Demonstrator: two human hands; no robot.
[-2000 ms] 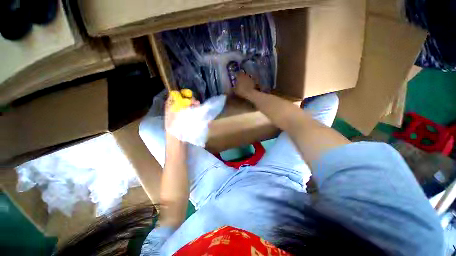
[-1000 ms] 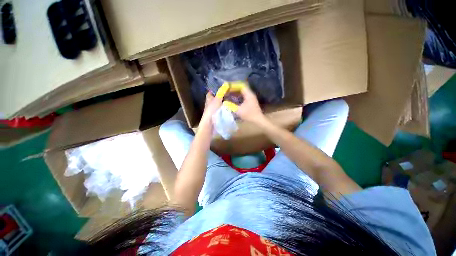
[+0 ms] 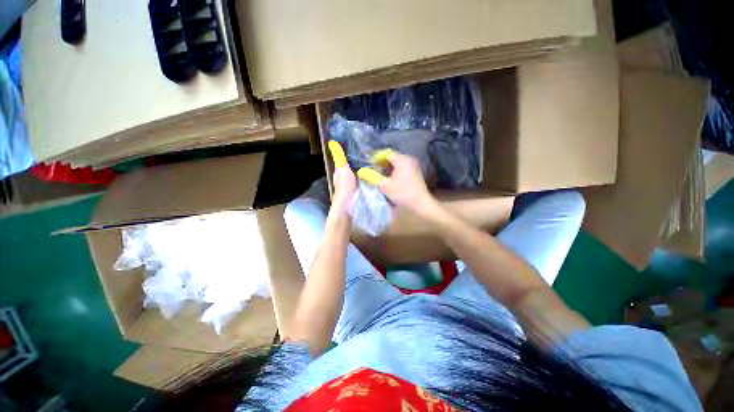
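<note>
My left hand (image 3: 343,179) and my right hand (image 3: 400,179), with yellow finger cots, are close together over the front left of the packing carton (image 3: 555,121). Both hold a crumpled clear plastic bag (image 3: 370,211). Its film hangs below the hands, and more clear film shows above them. My left hand is closed on its left side; my right thumb and fingers pinch it. Whether anything is inside the bag is unclear. Dark bagged sandals (image 3: 455,121) lie in rows in the carton, with a greyish patch beside them.
Black sandals (image 3: 183,40) lie on stacked cardboard (image 3: 105,105) at upper left. Another cardboard stack (image 3: 418,32) borders the carton's far side. An open carton of whitish bags (image 3: 205,265) stands at left. Shiny black plastic (image 3: 720,121) is at far right. A red stool (image 3: 435,282) shows beneath me.
From two seconds ago, my right hand has come out of the carton's middle to meet my left hand at the bag. Since one second ago, the film has spread above the hands. The view has shifted left.
</note>
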